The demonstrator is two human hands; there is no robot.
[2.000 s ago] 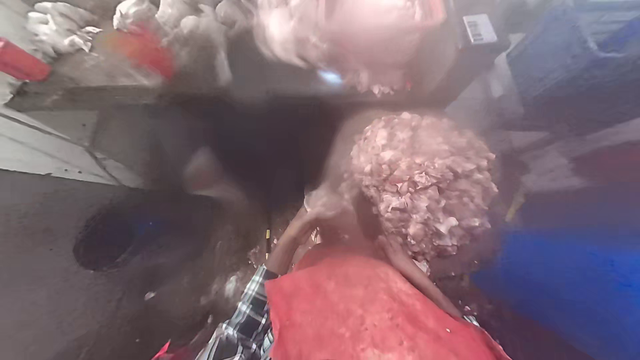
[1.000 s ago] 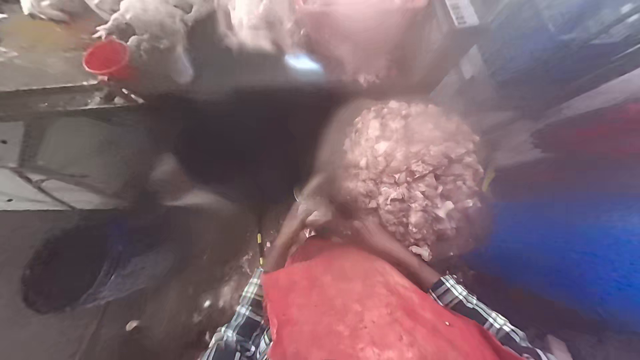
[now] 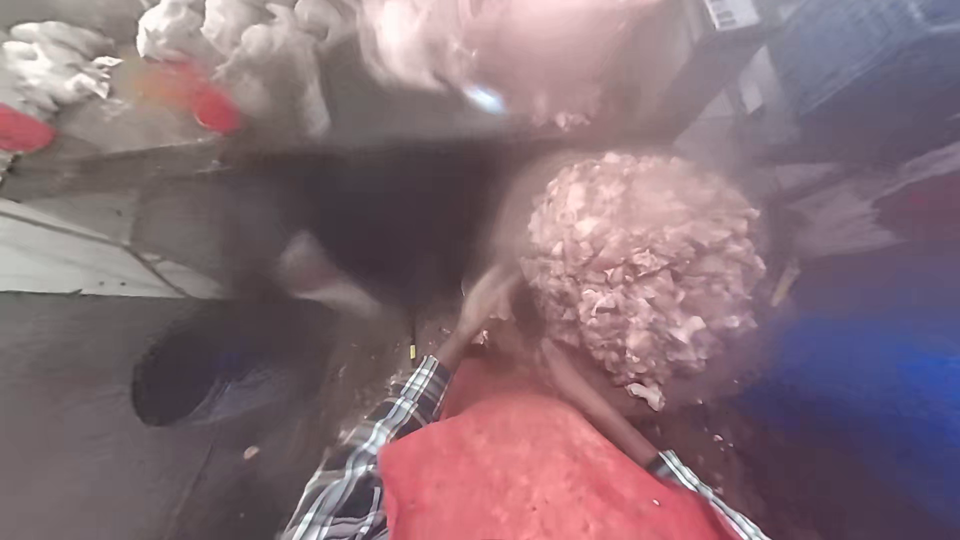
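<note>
A large round heap of pale pink pieces, apparently raw meat or poultry parts (image 3: 649, 277), fills the area right of centre. My left hand (image 3: 491, 296) is at the heap's lower left edge, blurred, with a small pale piece beside it. My right hand (image 3: 551, 349) is just below the heap's lower left side, its fingers largely lost in blur and shadow. Whether either hand holds something is not clear. Both forearms come from plaid sleeves, on each side of a red apron (image 3: 540, 465).
Pale plucked birds, seemingly chickens (image 3: 180, 30), lie on a counter (image 3: 120, 154) with red objects at the upper left. A pink, blurred pile (image 3: 555, 45) is at the top. A dark round container (image 3: 176, 375) stands lower left, and a blue surface (image 3: 877, 390) lies at the right.
The view has shifted between frames. Both hands stay close together by the lower left of the heap; no clear pick-up or release shows.
</note>
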